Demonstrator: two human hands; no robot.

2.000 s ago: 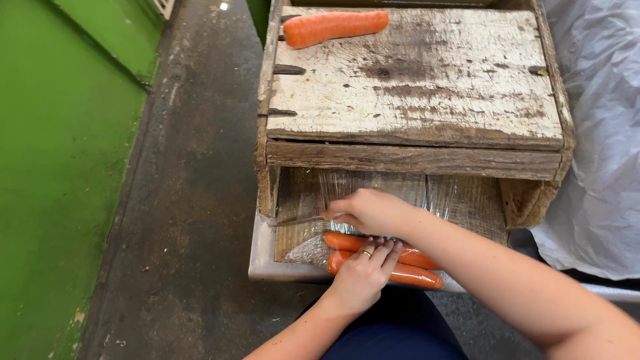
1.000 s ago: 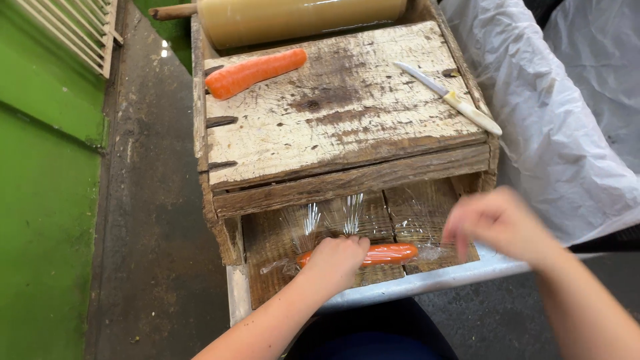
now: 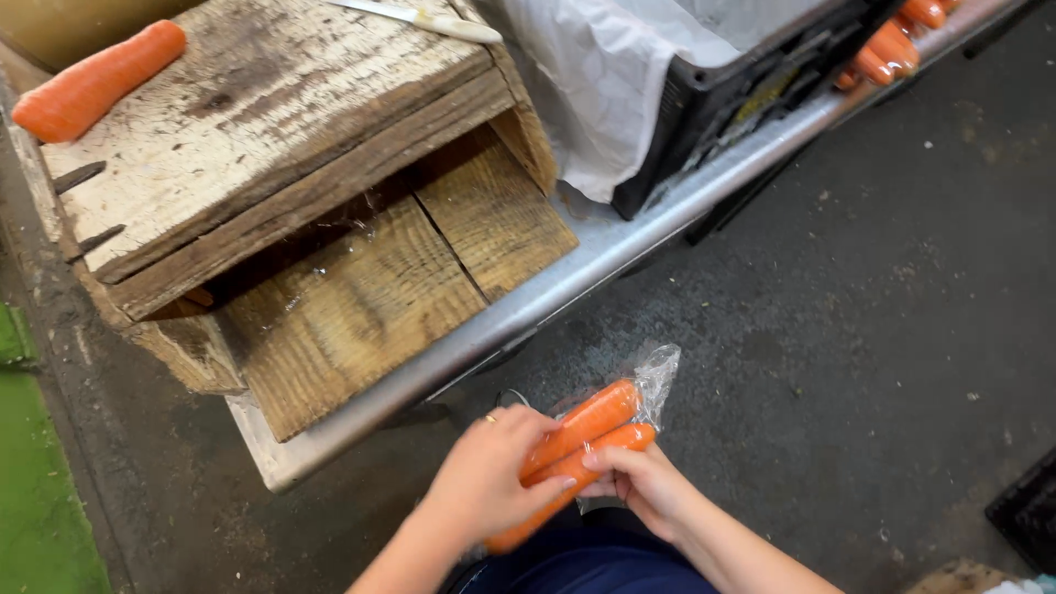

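A bundle of carrots wrapped in clear plastic film lies between my two hands, held off the table in front of my body. My left hand, with a ring, grips the bundle from the left. My right hand holds it from the right, thumb on top. Loose film sticks out at the bundle's far end. One unwrapped carrot rests on the worn wooden stand, near a roll at its back. A knife with a pale handle lies on the same top.
The metal table's edge runs diagonally beyond my hands. Wooden boards reach out below the stand's top. A black crate with a white liner stands to the right, with several wrapped carrots past it. Dark floor lies below.
The wrapped carrots were on the boards under my left hand; now both hands hold them off the table. My right hand, apart from them one second ago, has come to the bundle. The view has turned.
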